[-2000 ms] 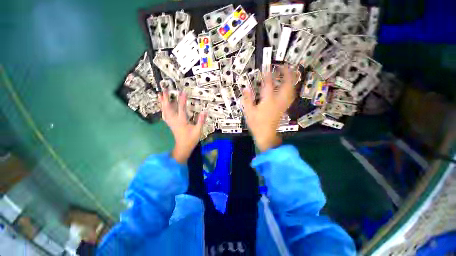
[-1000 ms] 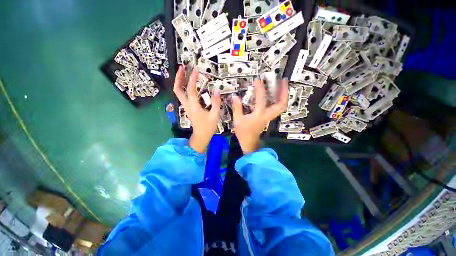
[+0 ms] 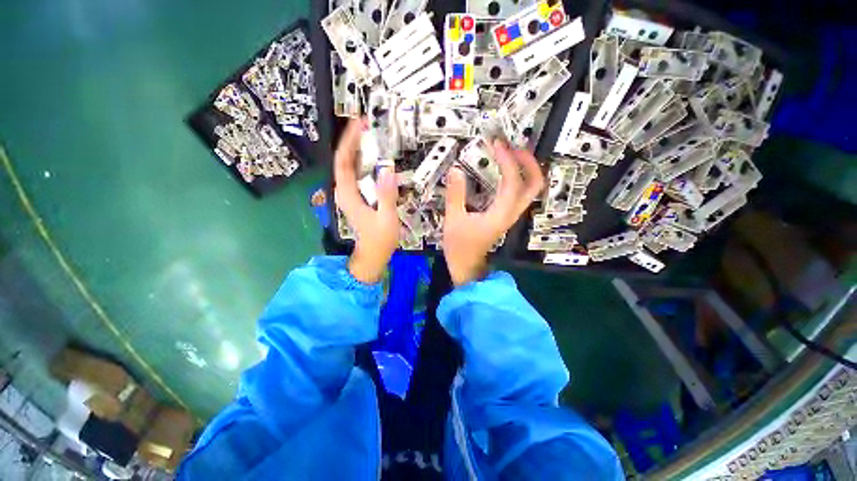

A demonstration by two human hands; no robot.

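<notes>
Many pale plastic housings (image 3: 442, 120) with dark round holes lie heaped in a black tray (image 3: 324, 70) in front of me. Two housings show red, yellow and blue patches, one upright (image 3: 460, 56) and one slanted (image 3: 529, 28). My left hand (image 3: 371, 211) is in the near left of the heap, its fingers and thumb around a few blurred, upright housings. My right hand (image 3: 484, 211) is in the near right, thumb and fingers spread around housings that lie in the heap. Its fingertips are partly hidden among them.
The right tray section (image 3: 587, 211) holds more loose housings, one colour-marked. A smaller dark tray (image 3: 256, 180) of housings is at the left on the green floor. A blue stool (image 3: 404, 301) is below my hands. Cartons (image 3: 103, 376) stand lower left; a bench edge with housings (image 3: 799, 423) is lower right.
The view first shifted, so the small left tray shows fully. Both hands moved closer together, and their fingers have now curled in around housings. Some housings by my left fingers now stand upright.
</notes>
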